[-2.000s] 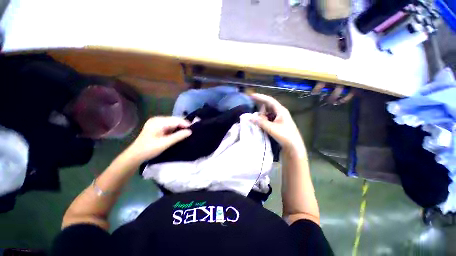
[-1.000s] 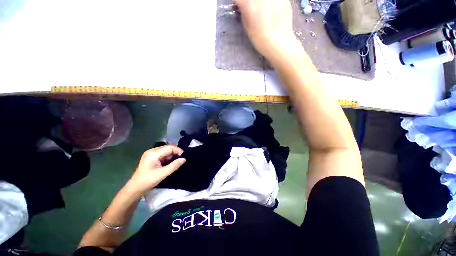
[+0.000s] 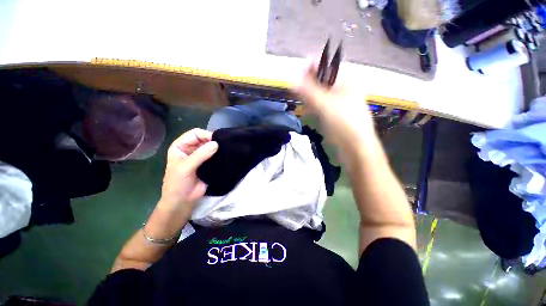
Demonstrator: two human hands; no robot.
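Note:
The black garment (image 3: 248, 152) lies bunched on the lap, with its white lining (image 3: 269, 188) turned up on the near side. My left hand (image 3: 190, 164) pinches the garment's left edge between thumb and fingers. My right hand (image 3: 335, 101) is raised at the table's front edge, blurred, and holds dark thread snips (image 3: 329, 63). The two pointed blades are apart and point away from me, over the work mat (image 3: 287, 36). No needle or thread can be made out.
The pale table (image 3: 149, 30) has a yellow ruler-like edge (image 3: 179, 69). A blue spool (image 3: 497, 57) and a dark pouch-like item (image 3: 407, 30) stand at the back right. A pink-red bin (image 3: 117, 128) and dark garments (image 3: 51, 143) are at left. Light blue cloth (image 3: 515, 149) hangs at right.
My right hand has come back from the mat towards the lap, now with snips in it. My left hand has moved up and lifted the garment's edge.

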